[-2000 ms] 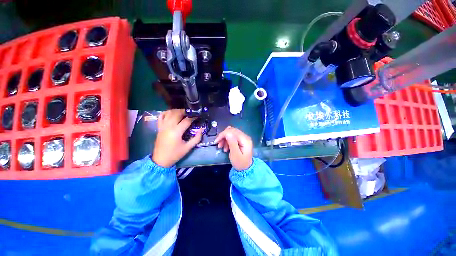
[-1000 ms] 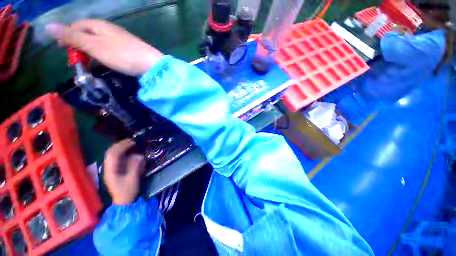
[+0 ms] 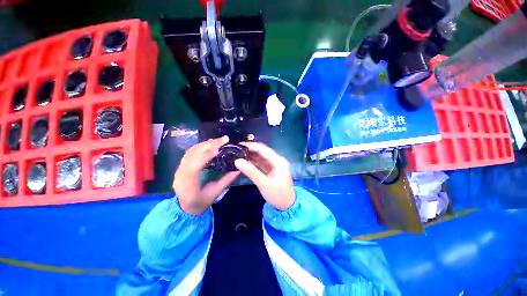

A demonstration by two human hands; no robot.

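A round black watch unit [image 3: 232,156] is held between my two hands, just in front of the toggle clamp press. My left hand [image 3: 198,173] is on its left side and my right hand [image 3: 270,173] is on its right side, with the fingertips at its rim. The toggle clamp press [image 3: 245,43] stands upright behind my hands, its silver linkage [image 3: 215,55] pointing down toward the fixture. The red clamp handle [image 3: 214,4] is cut off by the top edge. The seat under the plunger is mostly hidden by my fingers.
The left red tray [image 3: 147,104] holds several discs. A crumpled white paper [image 3: 275,110] lies right of the clamp. The blue controller box [image 3: 335,110], the air regulator [image 3: 408,63] and another red tray [image 3: 471,130] are to the right. A carton of white scraps [image 3: 396,202] sits below the bench edge.
My right hand has come down from the clamp handle and joined my left hand at the watch unit. The view has swung back to face the press, and the unit is between both hands.
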